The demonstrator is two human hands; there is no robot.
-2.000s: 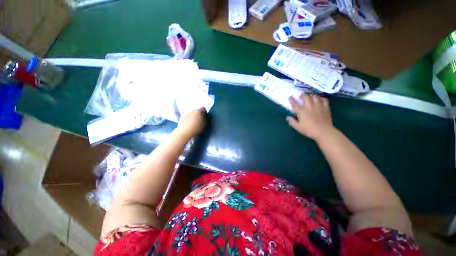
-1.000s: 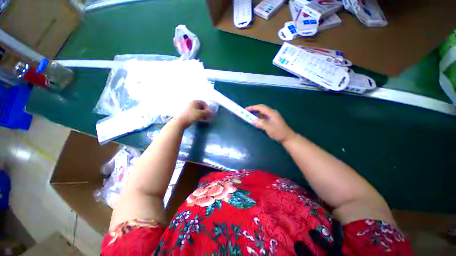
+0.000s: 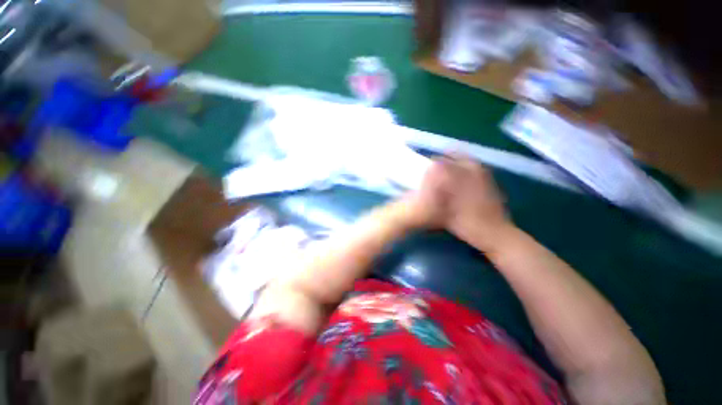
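Note:
The frame is strongly blurred. My left hand (image 3: 427, 194) and my right hand (image 3: 473, 194) are together over the green bench, touching or overlapping. A white shape, perhaps a box or bag, meets them at the upper left, but what each hand holds cannot be made out. The pile of clear plastic bags (image 3: 317, 134) glares white left of my hands. A retail box (image 3: 257, 180) lies at its lower left edge. More retail boxes (image 3: 582, 150) lie on the bench to the right.
The supply carton (image 3: 475, 79) with loose boxes is at the upper right. A small pink and white item (image 3: 370, 81) lies beyond the bags. The finished-goods carton (image 3: 184, 229) with bagged boxes (image 3: 253, 257) is below the bench at left. Blue bins (image 3: 87, 111) stand at far left.
The view has swung left, so the bench things sit further right. My hands, earlier apart with a white box at my right hand, are now together. The picture has become blurred.

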